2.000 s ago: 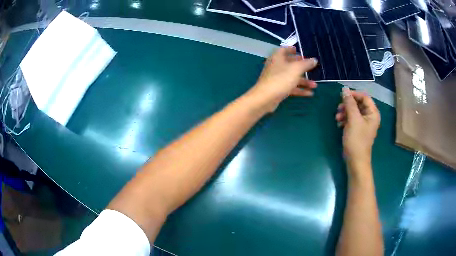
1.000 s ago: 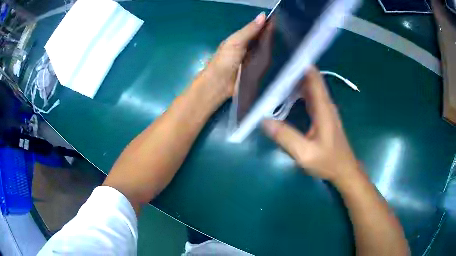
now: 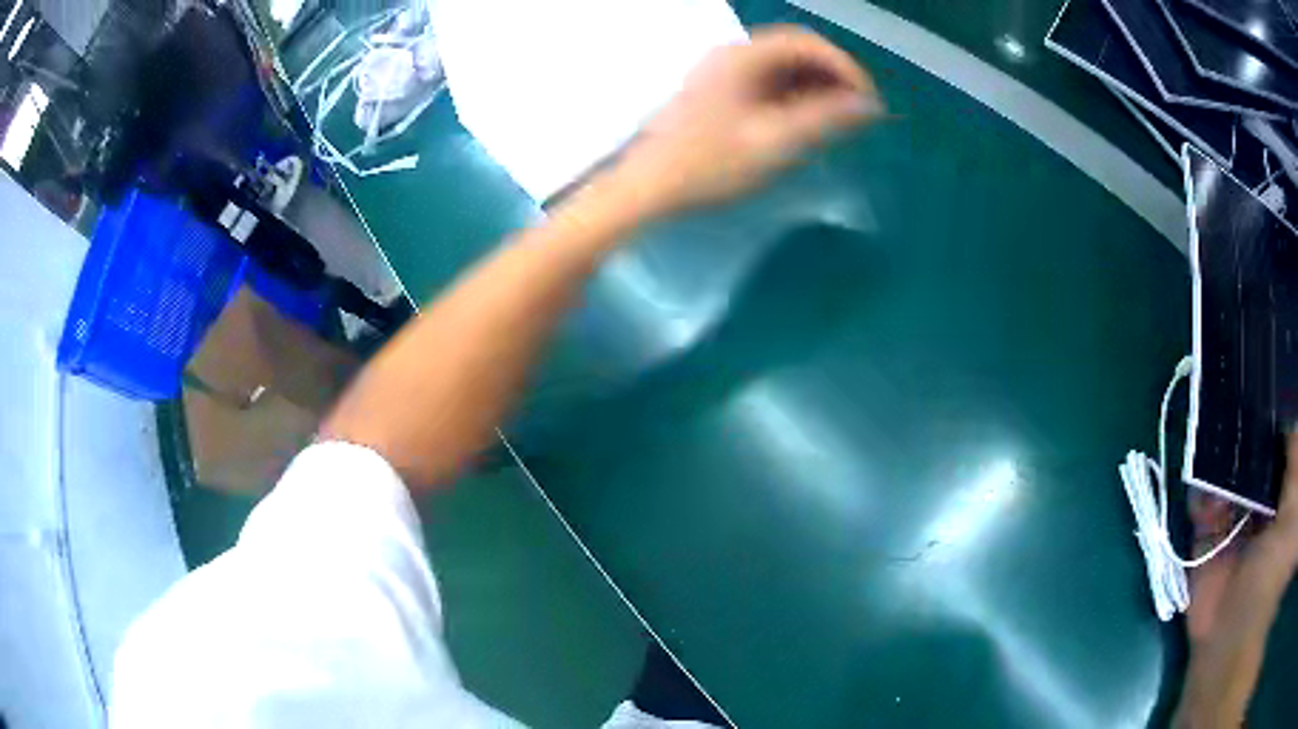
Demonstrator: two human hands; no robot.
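Note:
My right hand [image 3: 1236, 577] is at the right edge, partly cut off, holding a black solar panel [image 3: 1241, 335] by its lower end. The panel is tilted up, and its white cable [image 3: 1156, 534] hangs in a coiled bundle at its left side. My left hand [image 3: 776, 114] is blurred, with loosely curled fingers and nothing seen in it. It is over the green table beside the white foam sheets [image 3: 562, 79], which the top edge cuts off. The forearm covers part of their near edge.
Loose white cords [image 3: 387, 79] lie left of the foam. More black panels [image 3: 1139, 57] are heaped at the upper right. A blue basket [image 3: 157, 292] and brown cardboard [image 3: 264, 385] are below the green table [image 3: 854, 413] at left.
The view has swung left. My left hand has let go of the panel and moved to beside the foam sheets. My right hand has taken the panel off to the right.

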